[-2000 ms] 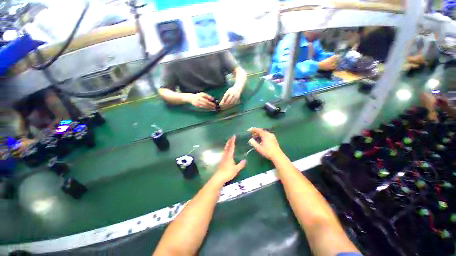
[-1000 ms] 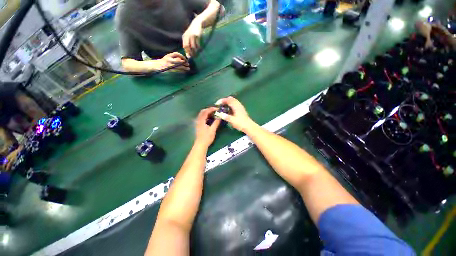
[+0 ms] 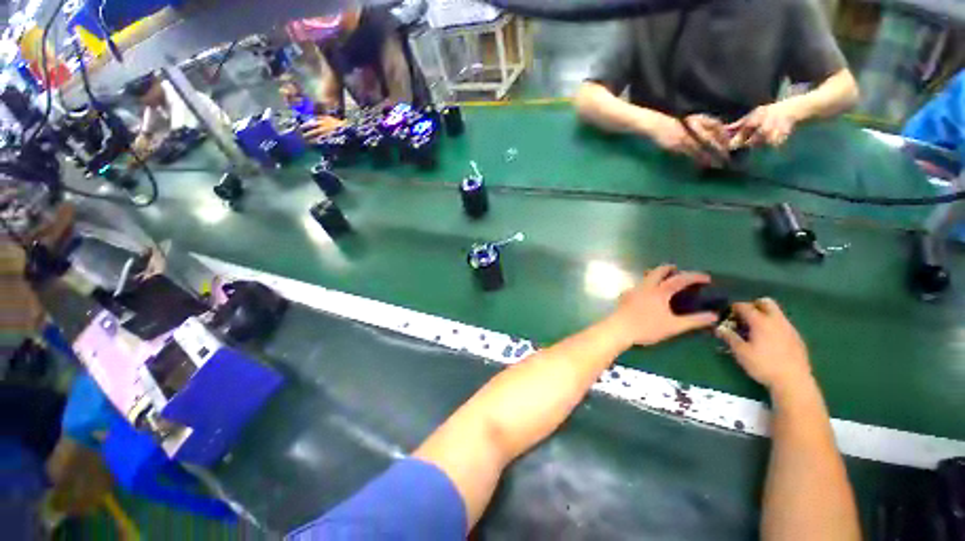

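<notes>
My left hand (image 3: 658, 309) is closed around a black cylindrical housing (image 3: 698, 299) lying on its side low over the green belt. My right hand (image 3: 764, 336) is at the housing's right end, its fingers on a small dark part (image 3: 730, 323) with a pale bit. Whether this part is inside the housing cannot be told. Left of my hands, a partly assembled unit (image 3: 487, 266) stands on the belt with a pale wire out of its top. A second such unit (image 3: 473, 197) stands behind it.
Black units lie on their sides at right (image 3: 788, 229) and far right (image 3: 930, 264). More cylinders and lit units (image 3: 407, 127) stand at the far left. A person (image 3: 730, 63) works opposite. The spotted white rail (image 3: 677, 396) edges the belt. A black cable (image 3: 847, 197) crosses at right.
The view has turned left, so the trays at right are out of the picture. My hands, close together around a small part before, now hold a black housing and the small part at its end.
</notes>
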